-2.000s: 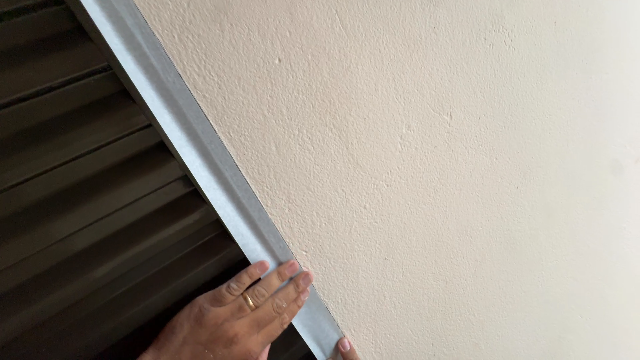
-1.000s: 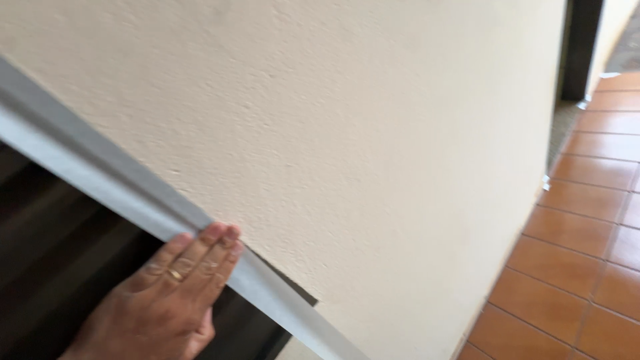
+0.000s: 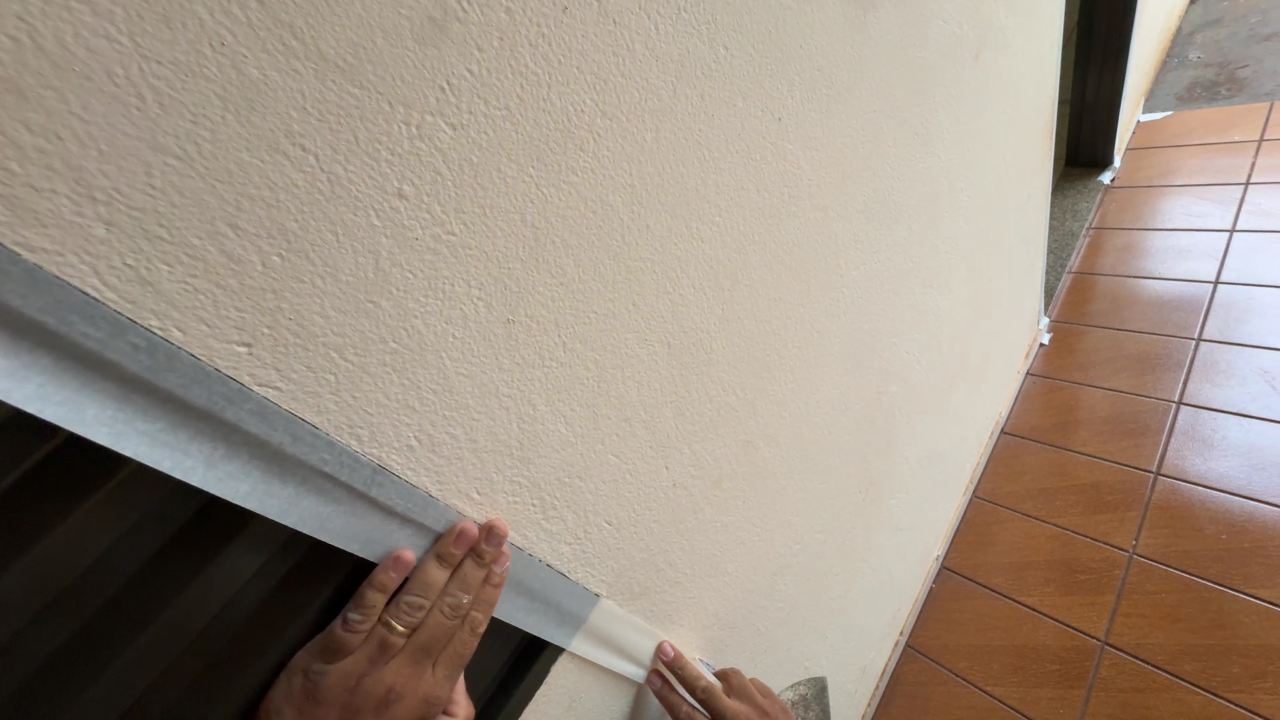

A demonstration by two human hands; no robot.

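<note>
A wide strip of pale masking tape (image 3: 230, 440) runs diagonally along the edge of a dark slatted shutter or door (image 3: 180, 590), beside the textured cream wall (image 3: 620, 300). Flat on the tape lies my left hand (image 3: 400, 640), a gold ring on one finger, its fingertips near the wall side. Lower right, my right hand (image 3: 720, 690) has its fingers on the tape's end part, which passes the dark frame's corner onto the wall. Whether a tape roll is in that hand is hidden by the bottom edge of the view.
Brown floor tiles (image 3: 1060, 510) run along the wall's foot on the right. Small white tape scraps (image 3: 1045, 332) stick out at the wall's base by a dark doorway frame (image 3: 1100, 80). A grey rounded piece (image 3: 806, 697) shows beside my right hand.
My left hand has slid down along the tape toward the frame's corner. My right hand, out of view one second ago, shows again. The view has swung to take in the floor.
</note>
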